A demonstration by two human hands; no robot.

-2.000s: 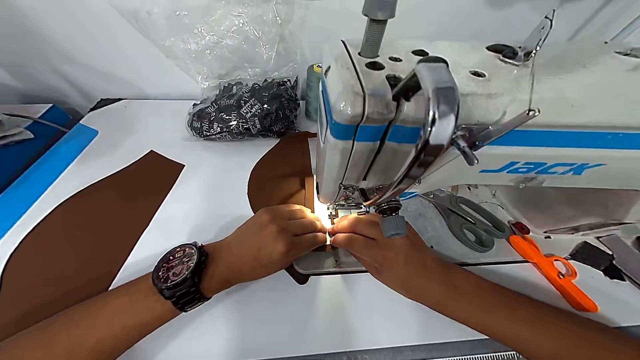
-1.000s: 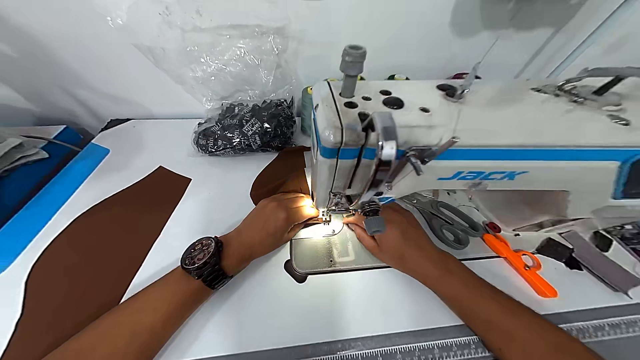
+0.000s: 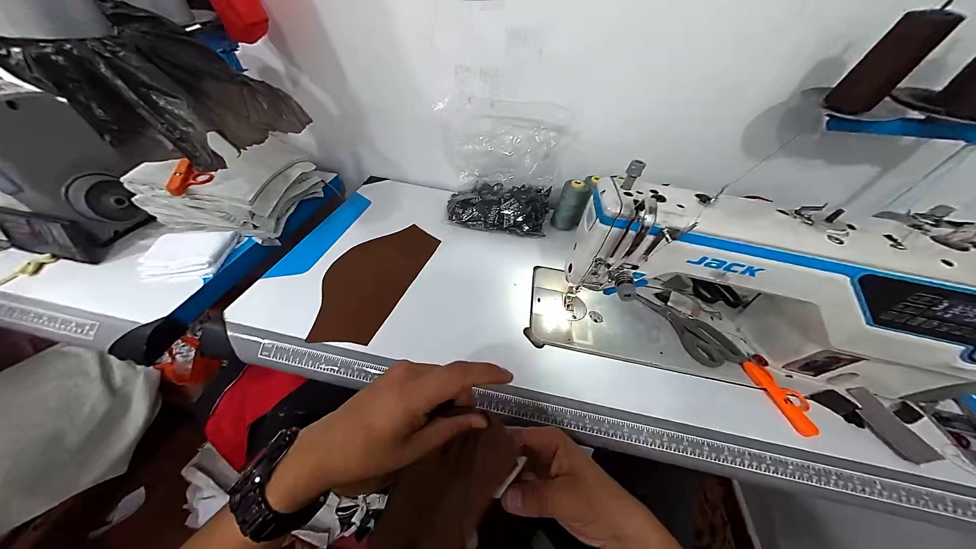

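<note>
Brown fabric hangs below the table's front edge, between my two hands. My left hand, with a black wristwatch, grips its upper part, the index finger stretched out. On the right, my right hand pinches the fabric's side, where a small white edge shows by the thumb. Another cut brown fabric piece lies flat on the white table. The Jack sewing machine stands at the right, its needle area lit, with no fabric under the presser foot.
Grey scissors and an orange thread snipper lie by the machine. Behind are a plastic bag of black labels and a green thread spool. Folded light cloths sit at the left. A measuring tape runs along the table's front edge.
Both hands have moved from the needle area to the table's front edge, bringing brown fabric with them. The view has shifted widely and now takes in more of the left side.
</note>
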